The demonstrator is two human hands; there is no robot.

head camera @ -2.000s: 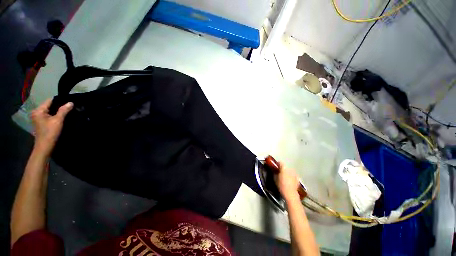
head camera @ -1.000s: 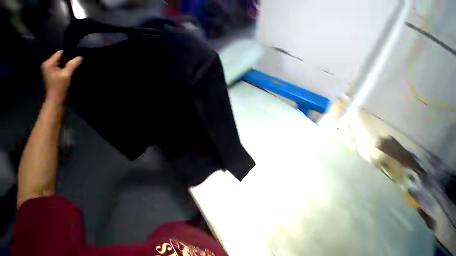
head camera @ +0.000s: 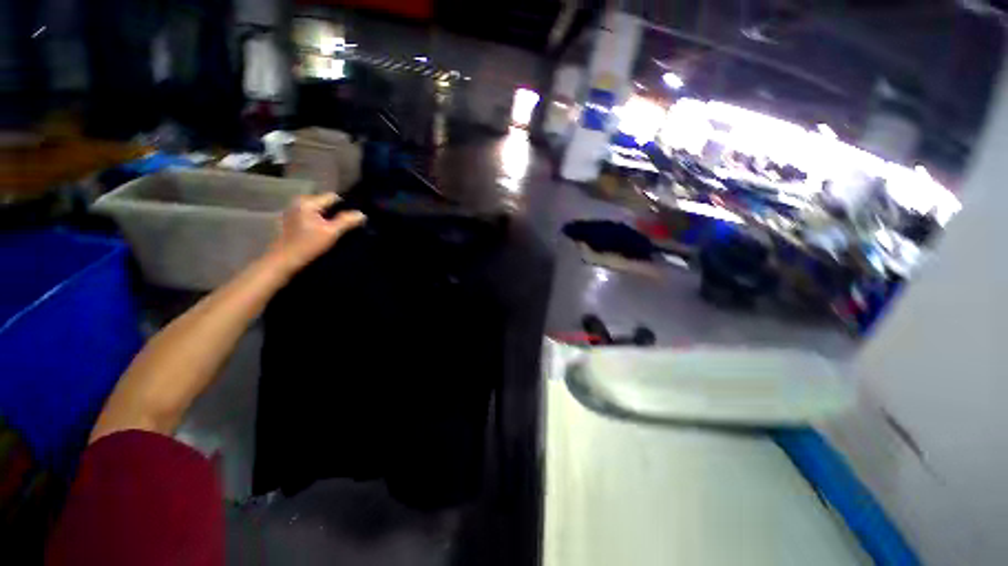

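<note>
A black suit jacket (head camera: 381,365) hangs down in front of me, left of the pressing table. My left hand (head camera: 312,234) grips it at the collar and holds it up off the table. The hanger is too dark and blurred to make out at the collar. My right hand is not in view. The iron is not in view either.
The pale pressing table (head camera: 652,486) with a small padded board (head camera: 718,385) is at the right. A grey-white bin (head camera: 205,227) and a blue bin (head camera: 66,321) stand at the left. A dark pile (head camera: 613,238) lies on the floor ahead. A white pillar (head camera: 599,105) stands beyond.
The view has swung left from the table to the workshop floor. My right hand has let go of the iron and left the picture. My left hand has carried the jacket off the table.
</note>
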